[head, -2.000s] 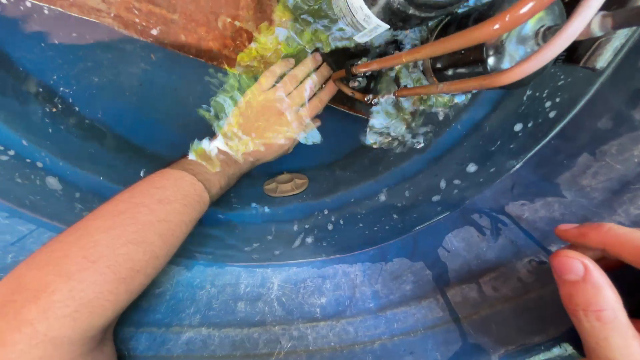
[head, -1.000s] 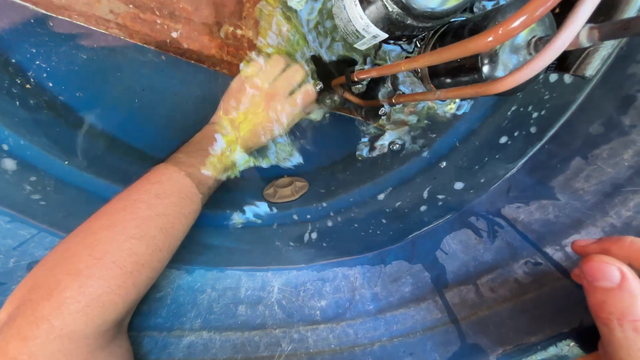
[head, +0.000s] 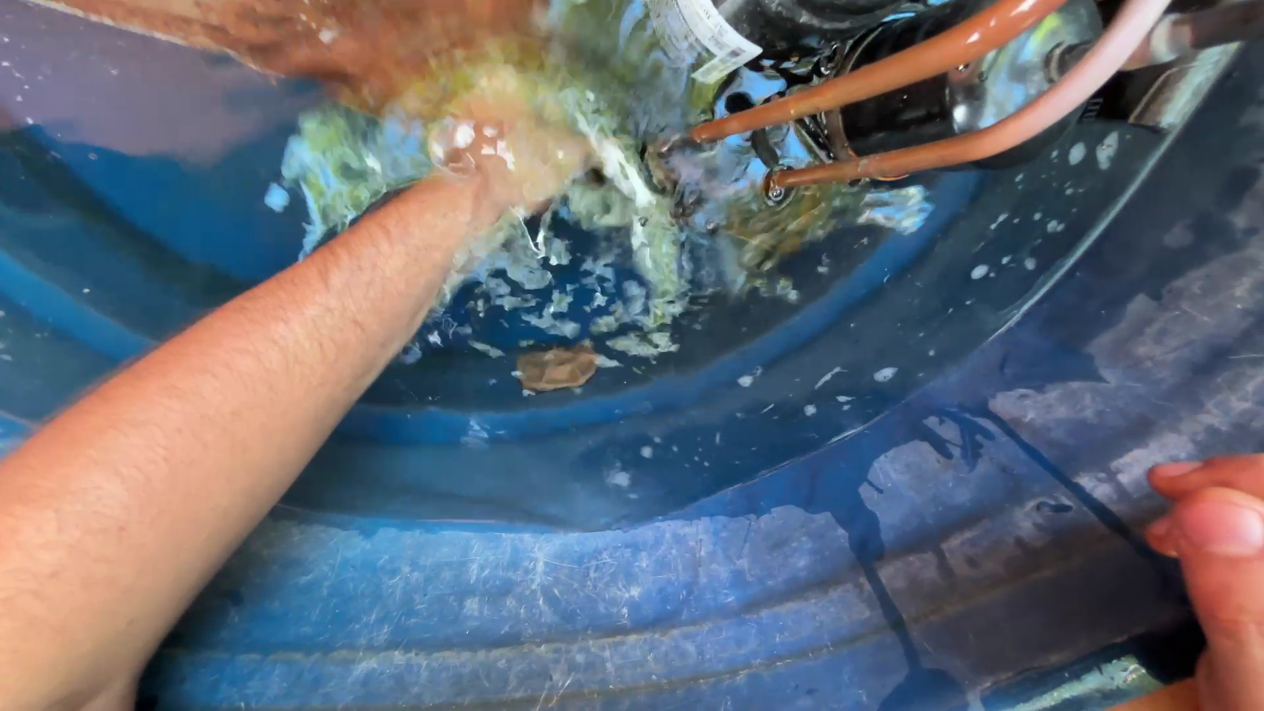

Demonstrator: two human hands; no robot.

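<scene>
My left hand (head: pixel 513 148) is under rippling water in a blue plastic tub (head: pixel 592 583), blurred by splashes and bubbles; its fingers cannot be made out. Just right of it, two copper-coloured tubes (head: pixel 889 74) run down into the water beside a black cylindrical metal body (head: pixel 913 109) that is partly submerged. A reddish-brown panel (head: pixel 296 39) lies left of the tubes, above my wrist. Below my hand, a small brown disc-like piece (head: pixel 558 367) shows through the water. At the right edge, my right hand (head: pixel 1220 553) is partly in view near the tub wall, fingertips close together; what it holds, if anything, is hidden.
The tub's ribbed wall curves across the lower part of the view, with wet streaks on its right side. A white label (head: pixel 701 35) with writing is on a second black part at the top. Pale flecks show in and on the water.
My left hand was spread and clearly visible beside the tubes; it has become obscured by churned water. Ripples have spread over the brown piece. My right hand stays near the right edge.
</scene>
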